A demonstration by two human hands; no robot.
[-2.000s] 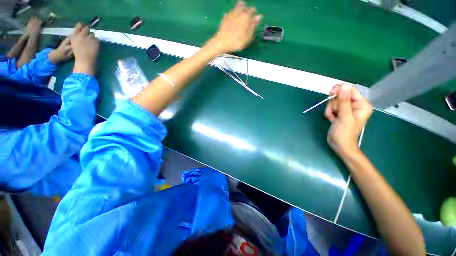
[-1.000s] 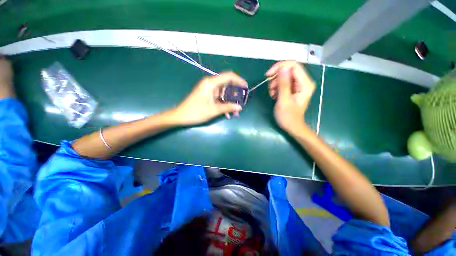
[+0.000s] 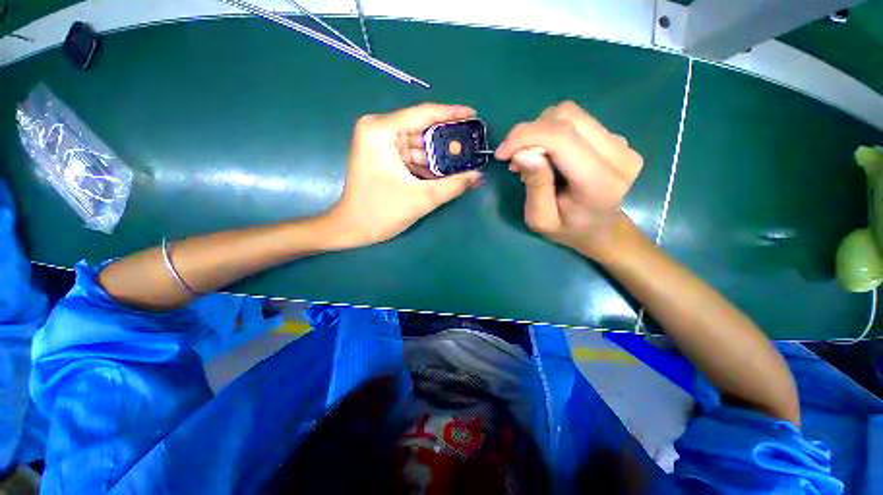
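Note:
My left hand (image 3: 387, 174) holds a smartwatch body (image 3: 456, 148) by its edges above the green bench top. It is a dark rounded rectangle with a bright rim and a copper-coloured round spot in its middle. My right hand (image 3: 576, 174) grips a fine stick tool (image 3: 487, 153) between thumb and fingers. Only the short tip shows, and it meets the right side of the watch body; most of the stick is hidden by the fingers. Thin white strips (image 3: 373, 62) lie across the white rail and onto the bench behind my left hand.
A clear plastic bag (image 3: 77, 166) with white pieces lies at the left. A small black block (image 3: 80, 44) is behind it. The white rail (image 3: 542, 27) curves along the back with a grey upright (image 3: 731, 24). A green fan part (image 3: 860, 259) is at the right edge.
My left hand reached over the belt, then came back with a watch body. My right hand has moved left to the watch, and the stick tip now meets it. The view has shifted.

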